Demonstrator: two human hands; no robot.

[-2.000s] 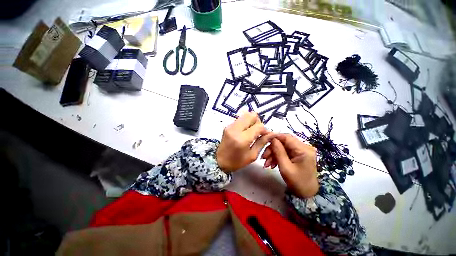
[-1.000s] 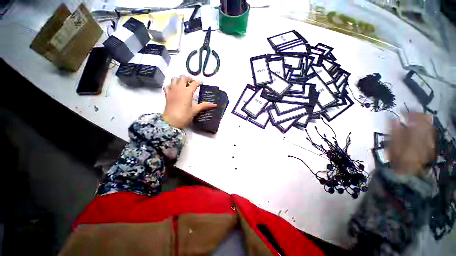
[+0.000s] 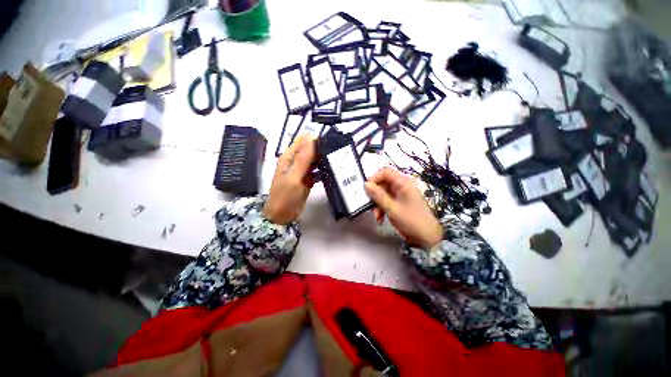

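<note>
My left hand (image 3: 294,177) holds black cards by their left side, with a white-faced, black-bordered hang tag card (image 3: 347,177) on top. My right hand (image 3: 401,202) pinches the right lower edge of these cards with thumb and fingers. A loose heap of bordered hang tag cards (image 3: 401,81) lies just beyond the hands. A neat stack of black cards (image 3: 240,159) stands left of my left hand. Loose black hang tag strings (image 3: 452,188) lie right of my right hand. Whether a string is in the fingers cannot be told.
Scissors (image 3: 213,90), banded card stacks (image 3: 131,121), a dark flat slab (image 3: 65,156) and a cardboard box (image 3: 29,114) lie left. A green cup (image 3: 246,20) stands at the back. A spare string bundle (image 3: 477,68) and a pile of strung tags (image 3: 541,180) lie right.
My left hand has left the black card stack and moved right; my right hand has come back from the strung-tag pile. Both now hold cards between them. The camera view has shifted.
</note>
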